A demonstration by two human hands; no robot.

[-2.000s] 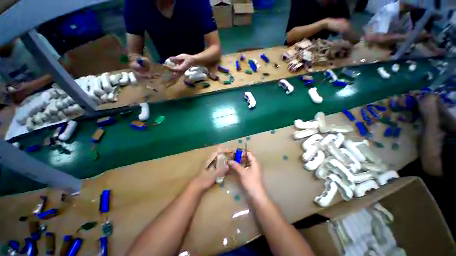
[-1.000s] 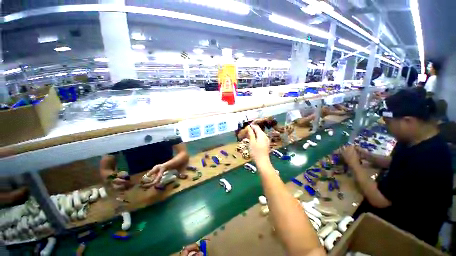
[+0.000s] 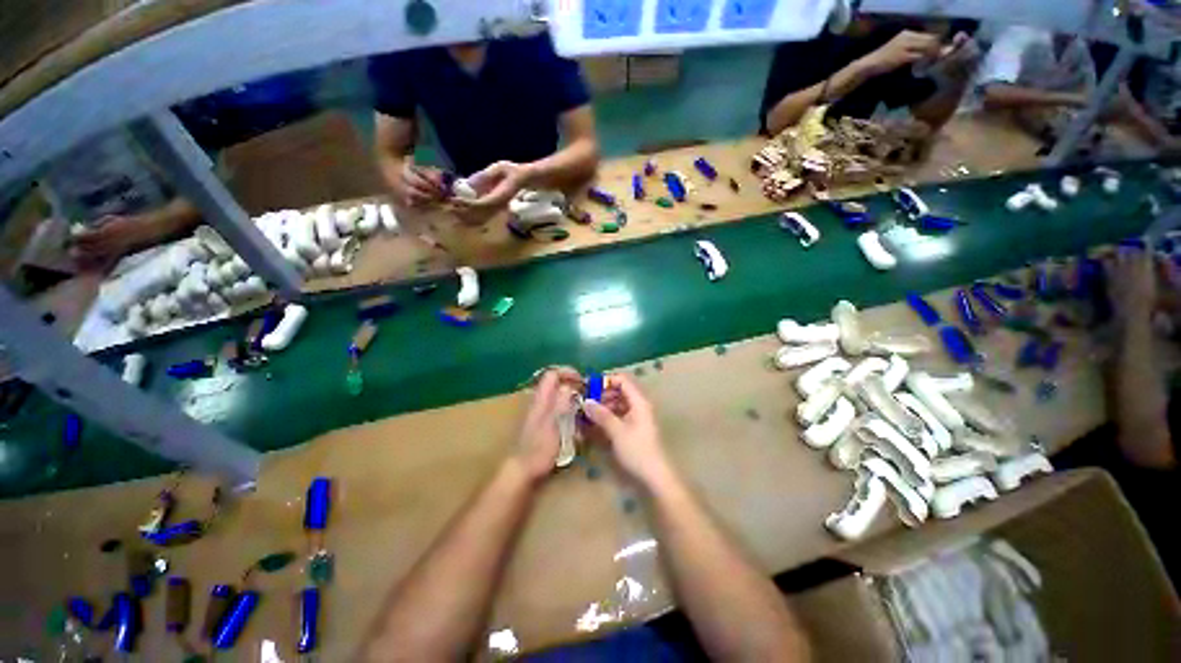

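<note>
My left hand (image 3: 541,434) is at the middle of the bench and holds a white housing half (image 3: 566,438), which sticks out below the fingers. My right hand (image 3: 624,421) is close beside it and holds a blue battery cell (image 3: 596,389) between the fingertips. The battery is next to the housing. A thin lead or strip shows near the left fingertips. The hands hide most of both parts, so I cannot tell whether the battery touches the housing.
White housings (image 3: 881,421) are piled at right, above an open cardboard box (image 3: 1101,544). Battery assemblies (image 3: 233,615) lie at lower left. The green belt (image 3: 518,330) carries housings and batteries. People work across the belt, and an arm (image 3: 1140,363) shows at right.
One second ago the view was higher and an arm was raised toward the frame. Now the view is down again and both hands are together at the bench. Belt items have shifted.
</note>
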